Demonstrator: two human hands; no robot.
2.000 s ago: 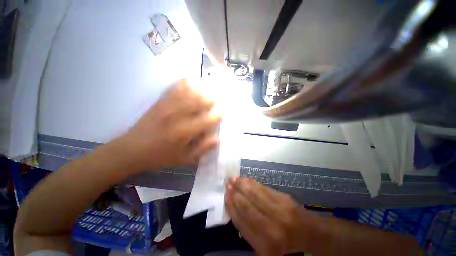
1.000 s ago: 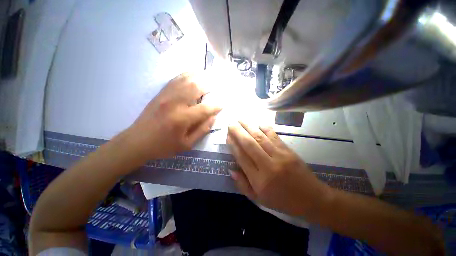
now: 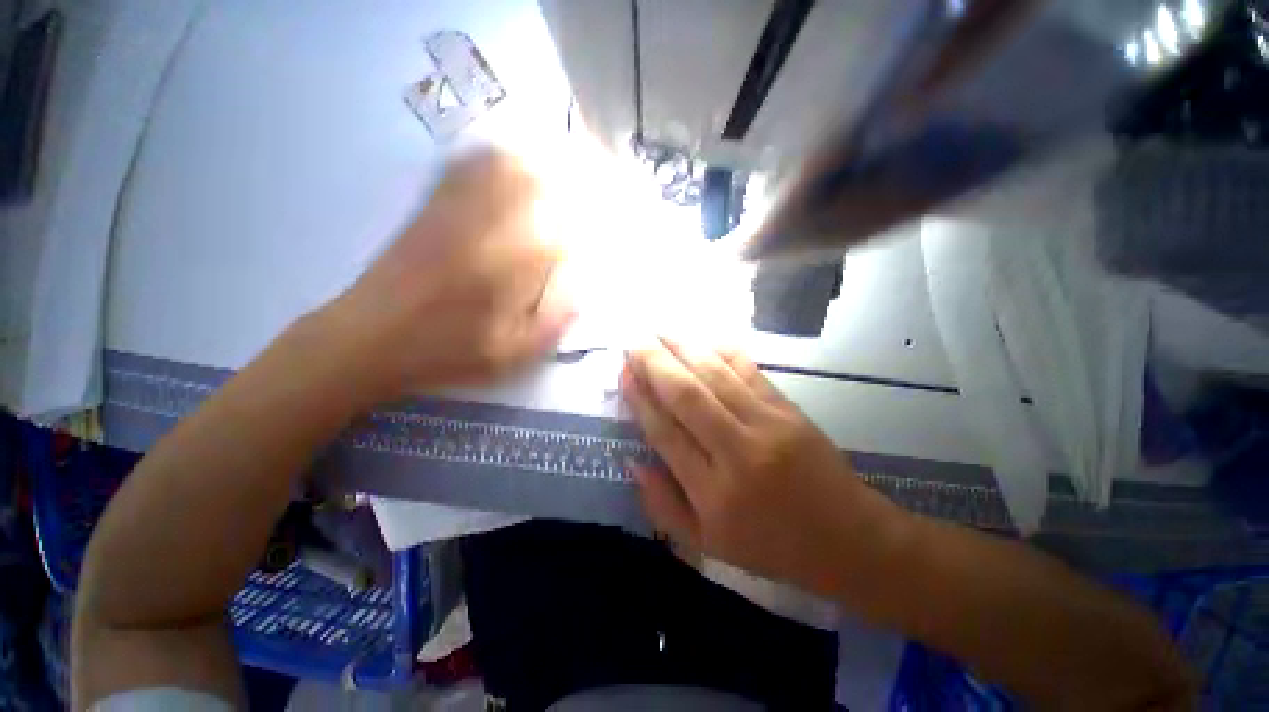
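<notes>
My left hand (image 3: 452,285) is blurred, with fingers curled, at the left edge of the glare; whether it holds anything is hidden. My right hand (image 3: 759,459) lies palm down at the table's front edge, fingers together, just below the glare. A white strip (image 3: 765,591) shows below my right hand, over the dark lap, and seems to run up under it. Its upper part is lost in the glare. The sewing machine head (image 3: 696,84) stands above; the needle area is washed out, with small metal parts (image 3: 676,178) beside it.
Loose white strips (image 3: 981,376) hang over the ruler edge (image 3: 487,442) at right. A long white piece (image 3: 77,278) lies far left. A flat patterned piece (image 3: 452,86) is at upper left. Blue baskets (image 3: 327,619) stand below. A blurred shiny part (image 3: 946,139) covers the upper right.
My right hand has moved up from the hanging strip ends to the glare's lower edge. My left hand has moved slightly up and left. The strip ends no longer hang between my hands.
</notes>
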